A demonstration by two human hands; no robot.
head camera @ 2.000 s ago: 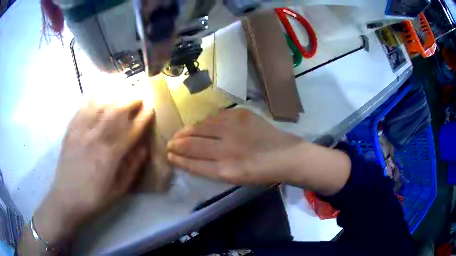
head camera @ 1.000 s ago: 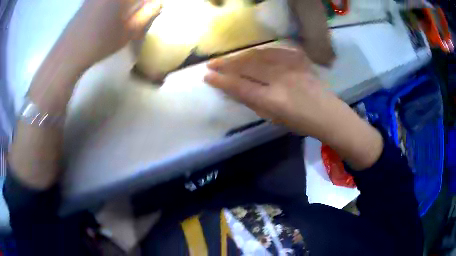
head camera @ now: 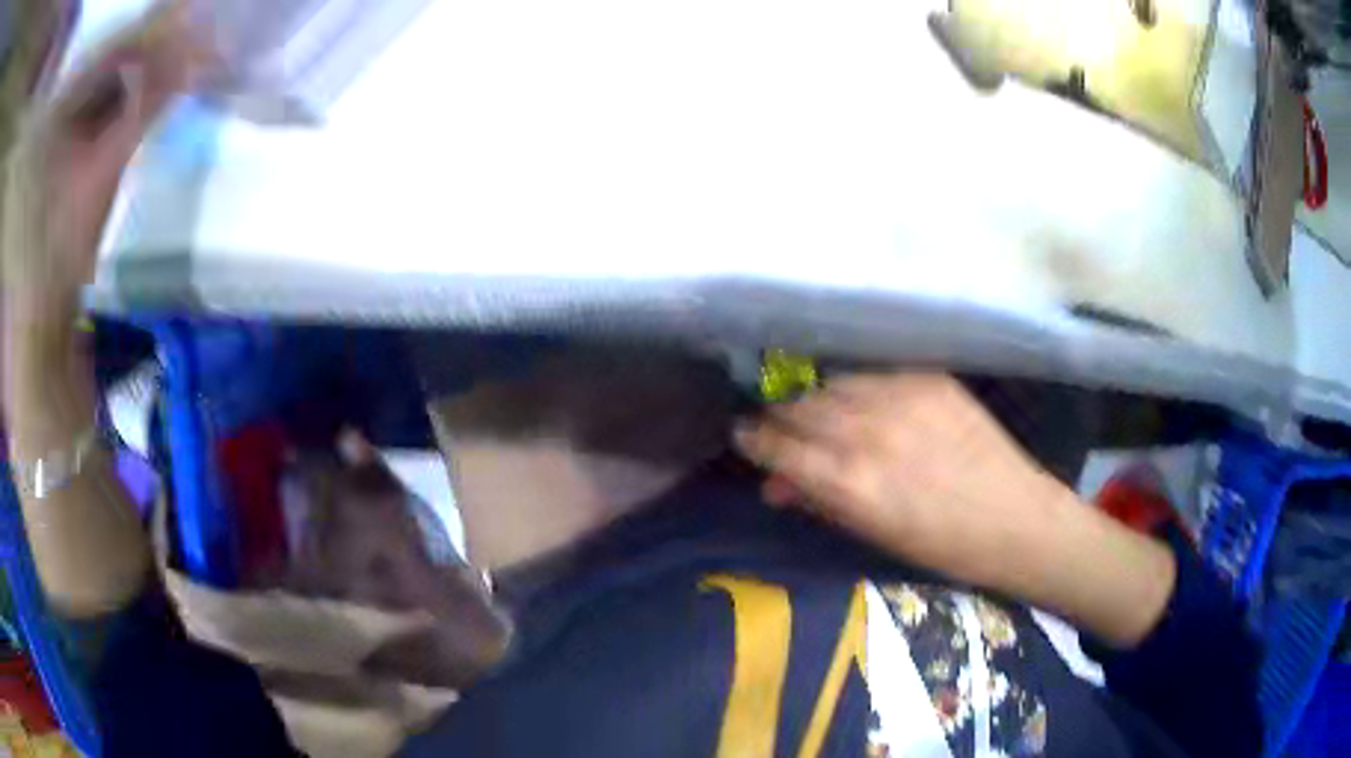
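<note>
My left hand [head camera: 97, 133] is blurred at the upper left, beside a layered bundle of pale strips [head camera: 304, 52] on the white table [head camera: 622, 178]; whether it grips the bundle is unclear. My right hand [head camera: 904, 452] is at the lap, just below the table's front edge, with its fingertips by brown fabric [head camera: 593, 407]. Its grip on the fabric cannot be made out. The brown fabric hangs from under the table edge over the lap. More brown fabric [head camera: 371, 541] lies bunched at the lower left.
The yellowish machine plate [head camera: 1141, 52] is at the upper right, with a brown strip pile [head camera: 1273, 178] and a red scissor handle [head camera: 1314, 156] beside it. A blue basket [head camera: 200, 459] is at the left, another [head camera: 1282, 518] at the right. A red bag [head camera: 1133, 501] is lower right.
The view has swung left and down. My hands have left the needle area; the left is now at the table's left side and the right at the lap. The machine head is out of view.
</note>
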